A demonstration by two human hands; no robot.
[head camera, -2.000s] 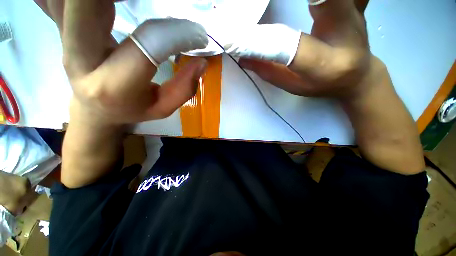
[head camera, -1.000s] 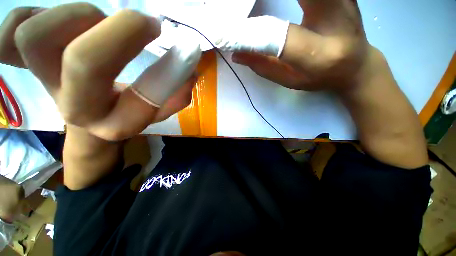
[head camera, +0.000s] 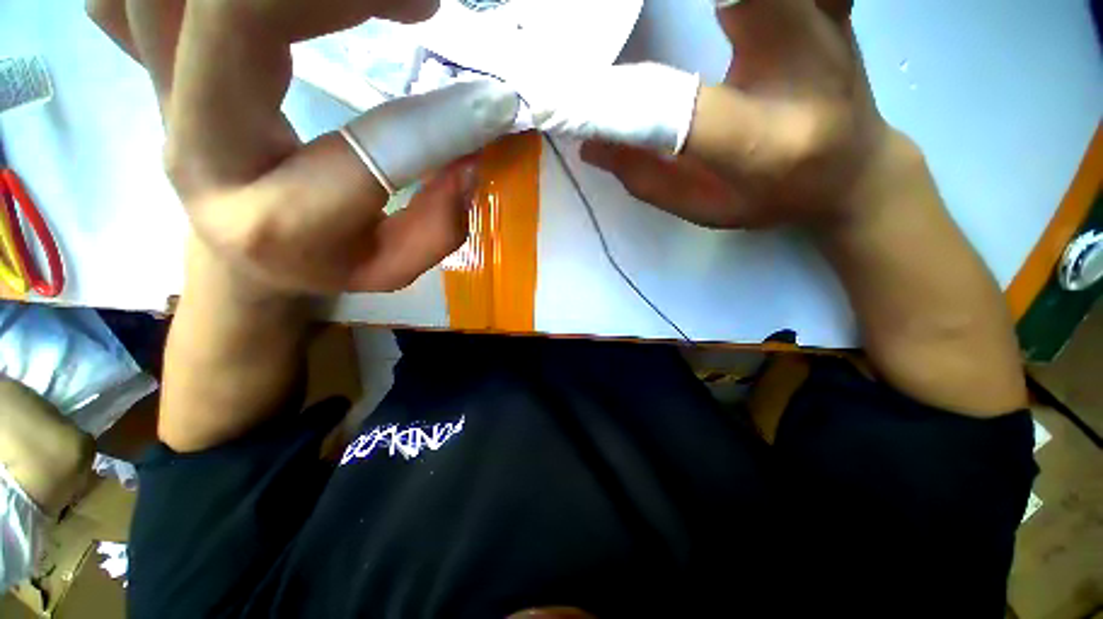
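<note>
A white rounded housing shell lies at the top centre, cut off by the frame's top edge. A thin black lead runs from it between my fingertips down to the table's near edge. My left hand holds the shell's near left side, its white-cotted digit pressed by the lead. My right hand holds the near right side with another cotted digit. The cotted tips almost meet and hide the spot where the lead leaves the shell.
Red and yellow handles lie at the left edge. Orange tape crosses the white work surface. A round white item is at the right edge. Another person's arm shows at lower left, beside a plastic bag.
My left hand's raised, curled fingers have moved back up, and its cotted digit has swung to the shell's near edge. The right hand has barely moved; it stays on the shell.
</note>
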